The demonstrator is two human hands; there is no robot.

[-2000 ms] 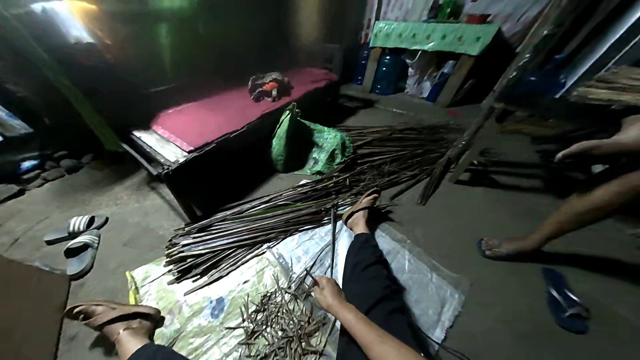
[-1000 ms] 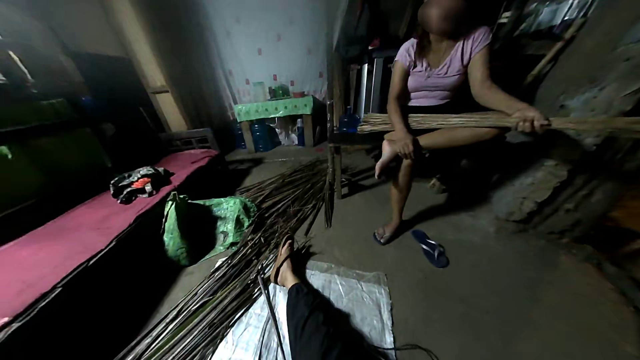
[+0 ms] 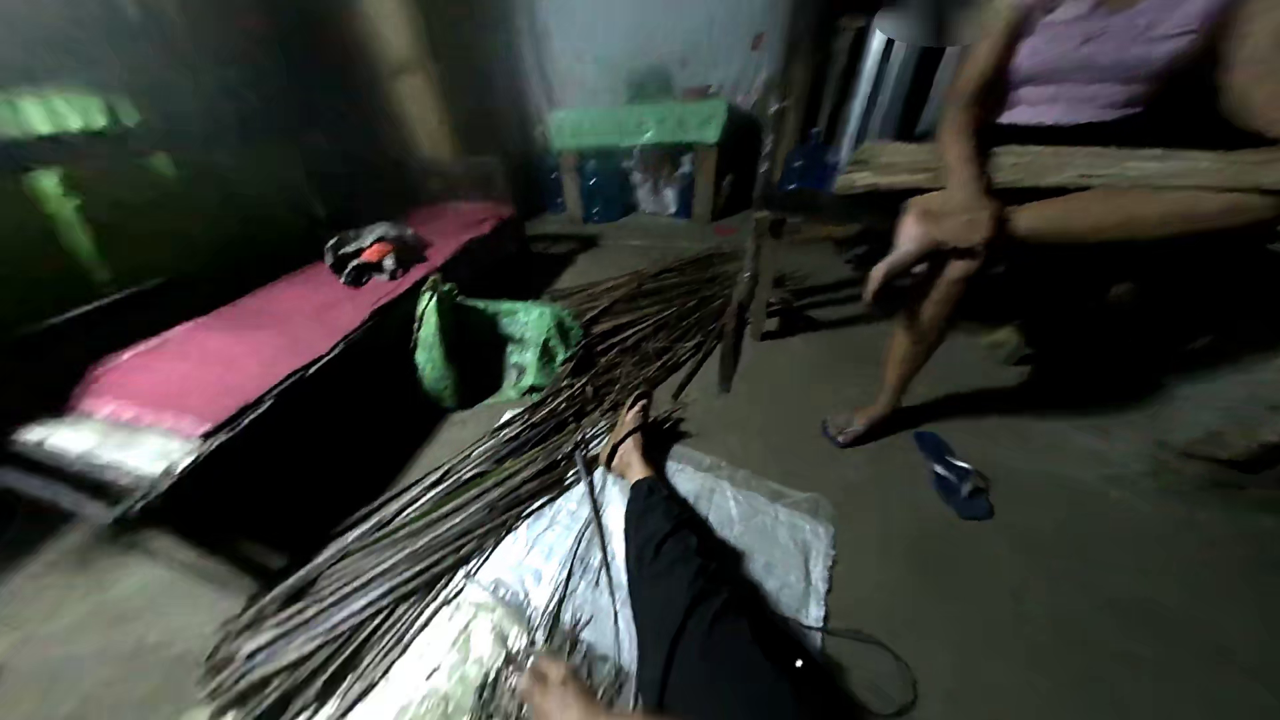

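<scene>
My right hand [image 3: 562, 688] is at the bottom edge, blurred and partly cut off, over a pile of short stick pieces [image 3: 500, 690]; whether it holds anything cannot be made out. My left hand is out of view. A large bundle of long thin dark sticks [image 3: 420, 550] runs from the lower left up past my sandalled foot [image 3: 628, 440]. One dark stick [image 3: 600, 530] slants across the white woven plastic sheet [image 3: 770, 530] beside my trouser leg. A green plastic sack [image 3: 530, 335] stands open at the bundle's left side.
A low bench with a pink cover [image 3: 260, 335] holds a crumpled cloth [image 3: 375, 252]. Behind is a green-covered table [image 3: 640, 125]. At the right a person [image 3: 1110, 70] sits with a long bundle [image 3: 1060, 167] across the lap; a dark flip-flop [image 3: 955, 478] lies on the floor.
The view has swung right, then partly back left. The other person's hand that rested on the long bundle a second ago is now outside the frame.
</scene>
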